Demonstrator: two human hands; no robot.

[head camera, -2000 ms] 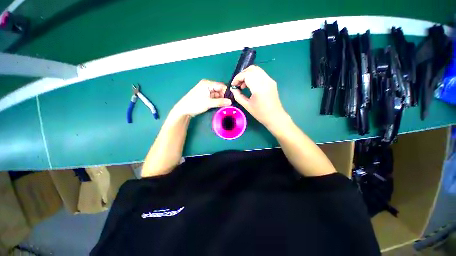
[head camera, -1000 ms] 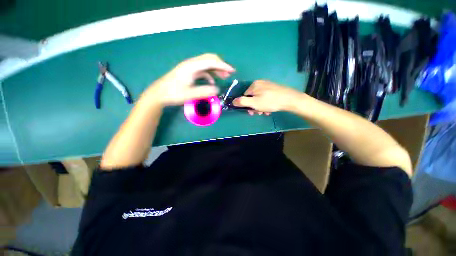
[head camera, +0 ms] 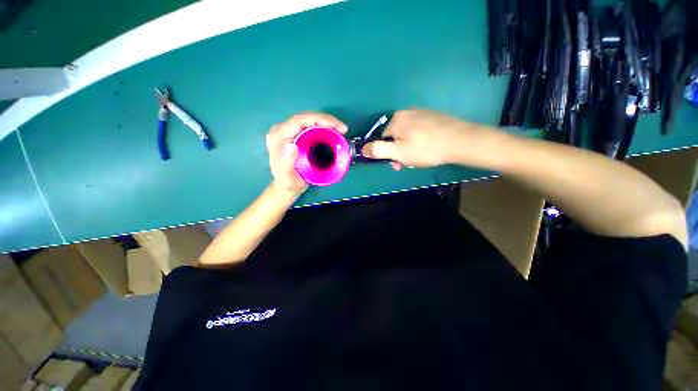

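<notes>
A round dryer head (head camera: 302, 163) with a bright pink face and dark centre hole faces up over the green bench. My left hand (head camera: 285, 153) is wrapped around its left and far side. My right hand (head camera: 417, 139) grips the black handle part (head camera: 358, 150) just right of the head; most of that part is hidden under my fingers. A thin pale lead with a small light tip (head camera: 380, 122) sticks up between the head and my right hand.
Cutters with blue grips (head camera: 184, 118) lie open on the bench (head camera: 252, 69) at left. Black handle shells (head camera: 582, 69) are piled at far right, with a bit of blue plastic (head camera: 693, 88) beyond. A white rail (head camera: 153, 47) runs behind. Cardboard boxes (head camera: 501, 210) stand below the bench edge.
The head has turned from below an upright handle to the left of a sideways one. My left hand, raised and loose a second ago, has closed around the head.
</notes>
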